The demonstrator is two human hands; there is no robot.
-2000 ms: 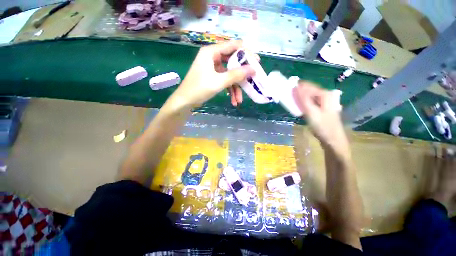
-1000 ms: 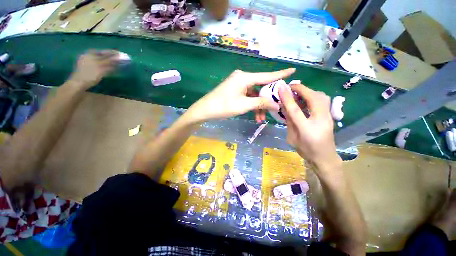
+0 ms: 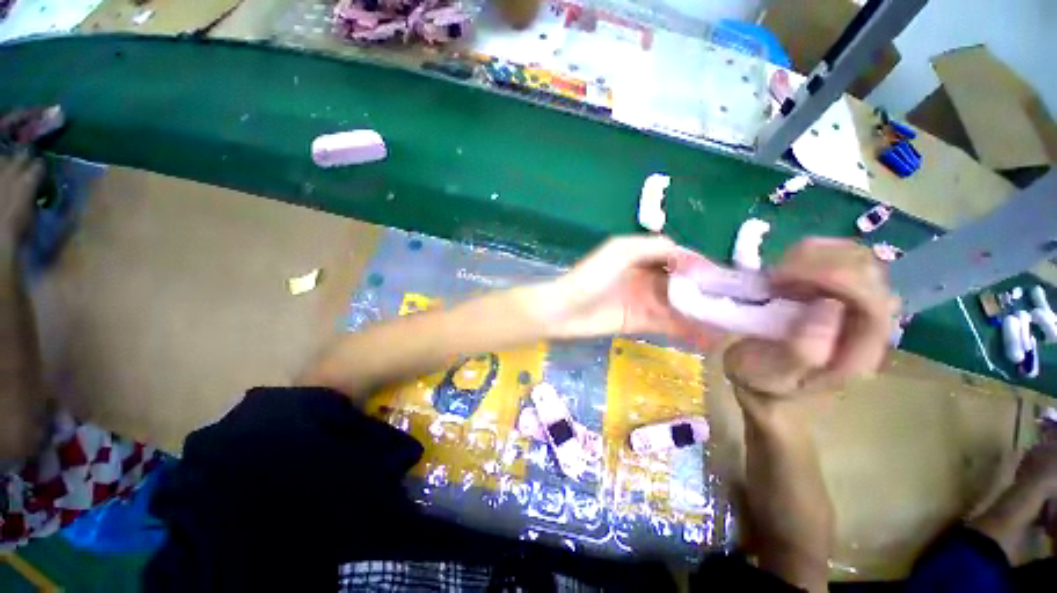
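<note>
My left hand [image 3: 620,290] and my right hand [image 3: 829,313] both hold a pale pink-white casing [image 3: 724,304] above the right back part of the mat. A dark narrow gap shows along its upper side. My fingers cover its right end, and the hands are slightly blurred. Two pink part-built units with black windows lie on the mat, one slanted [image 3: 561,431] and one nearly level [image 3: 670,436]. The shiny work mat [image 3: 435,272] has grey and yellow areas.
The green conveyor [image 3: 522,174] carries a pink oblong shell [image 3: 348,147] and two white curved shells [image 3: 654,202] [image 3: 751,242]. A grey post [image 3: 974,249] stands at right. Blue-handled tools [image 3: 899,155] lie beyond the belt. Other people's arms show at both edges.
The casing and both hands have moved right and nearer. The other person's arm has withdrawn left, and one pink shell has gone from the belt. The thin strip on the mat is no longer visible.
</note>
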